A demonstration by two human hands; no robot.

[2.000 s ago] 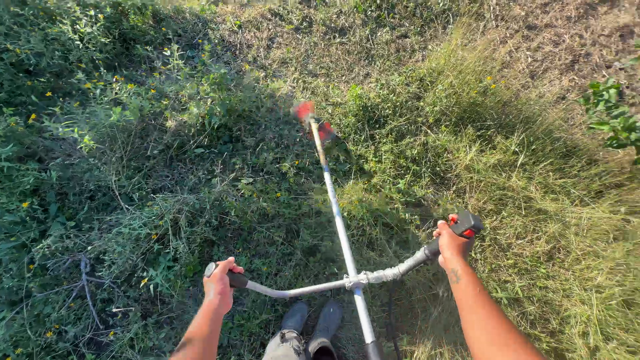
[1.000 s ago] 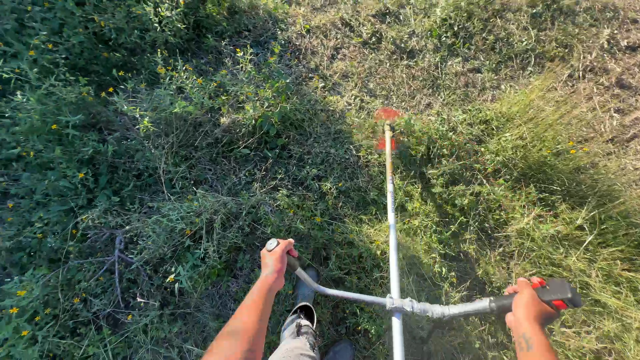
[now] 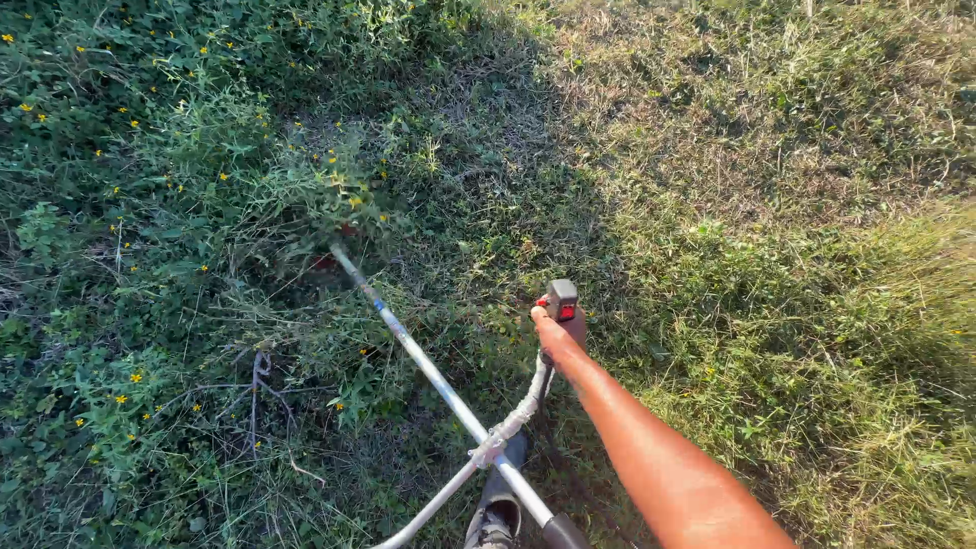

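My right hand (image 3: 560,332) is closed around the black throttle grip (image 3: 563,293) with red switches, at the right end of the brush cutter's handlebar (image 3: 520,412). The metal shaft (image 3: 427,366) runs from the bottom centre up to the left. Its cutting head, with blurred red parts (image 3: 324,263), is mostly hidden among green weeds with yellow flowers (image 3: 354,202). The handlebar's left part (image 3: 435,505) leaves the view at the bottom edge, and my left hand is out of sight.
A boot (image 3: 499,496) stands under the shaft. A bare forked branch (image 3: 255,396) lies in the weeds at left. Dense flowering plants (image 3: 191,114) cover the upper left. Dry, low cuttings (image 3: 686,137) spread over the upper right, with taller grass (image 3: 938,259) at the right edge.
The cutting head has swung left into the flowering weeds. My right hand has moved left and forward with its grip. My left hand, seen earlier on the left grip, has left the view.
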